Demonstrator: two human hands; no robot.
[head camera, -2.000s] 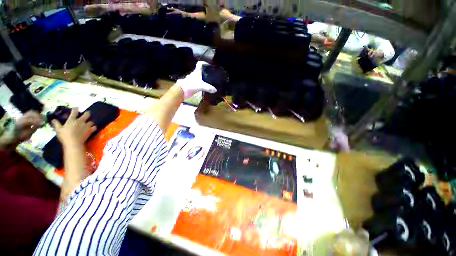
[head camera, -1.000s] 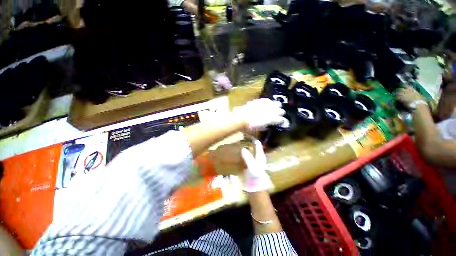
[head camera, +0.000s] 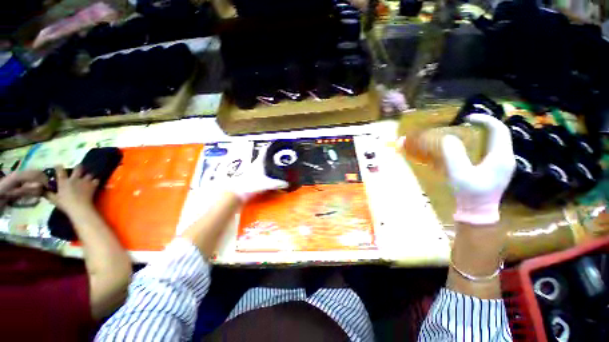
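Note:
My left hand (head camera: 262, 182), in a white glove, holds a black speaker housing (head camera: 279, 159) over the black upper half of the printed sheet (head camera: 314, 224). A pale ring shows on the housing. My right hand (head camera: 482, 167), also white-gloved, is raised at the right and holds the tan-brown glue bottle (head camera: 427, 143), blurred, its nozzle end towards the left. The fingers partly hide the bottle. The bottle and the housing are well apart.
Black units with pale rings (head camera: 554, 174) stand grouped at right. A red crate (head camera: 531, 294) is at lower right. A cardboard tray (head camera: 300, 115) of black units is at the back. A neighbouring worker's hand (head camera: 75, 190) touches a long black block (head camera: 100, 163) at left.
The view swung right, then back left. My left hand went from the back tray to the grouped units and is now over the sheet with a housing. My right hand rose with the bottle.

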